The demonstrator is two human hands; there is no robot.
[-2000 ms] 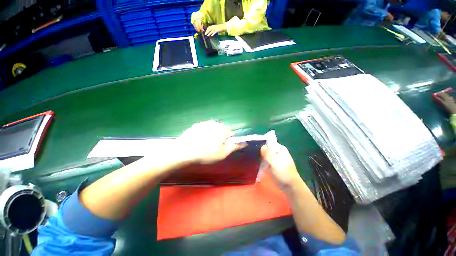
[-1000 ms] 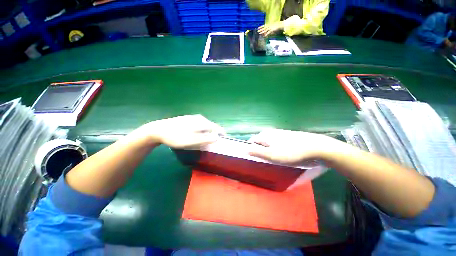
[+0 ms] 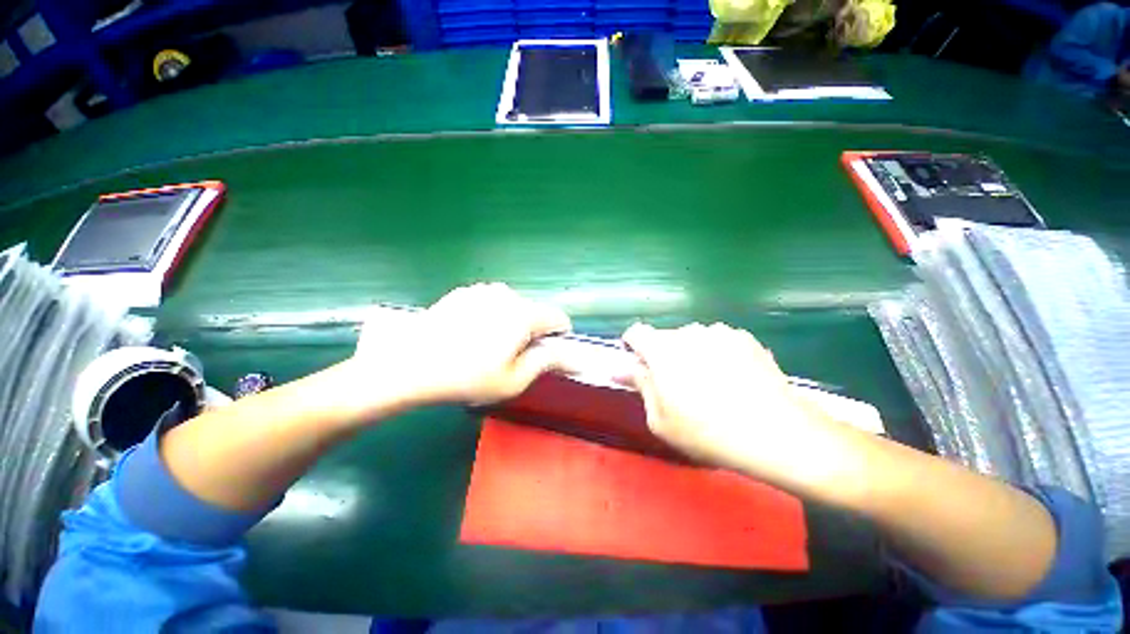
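A laptop unit [image 3: 582,408] is held tilted on its long edge above the far part of a red-orange foam mat [image 3: 632,502]. A white foam sheet [image 3: 838,404] shows along its top and sticks out at the right. My left hand [image 3: 465,344] grips the upper edge left of centre. My right hand [image 3: 709,386] grips the upper edge right of centre, its fingers next to the left hand's. My wrists and hands hide both ends of the unit.
Bagged covers [image 3: 1016,334] stack at right; clear bags [image 3: 43,409] stand at left beside a white ring [image 3: 139,399]. An open laptop base [image 3: 948,192] lies far right, a dark panel [image 3: 124,232] far left. A person's yellow sleeve [image 3: 747,17] shows across the green bench [image 3: 496,211].
The hands first came closer together along the unit's top edge, and the unit now shows less of its dark face. The view has swung right, bringing the left bags into sight.
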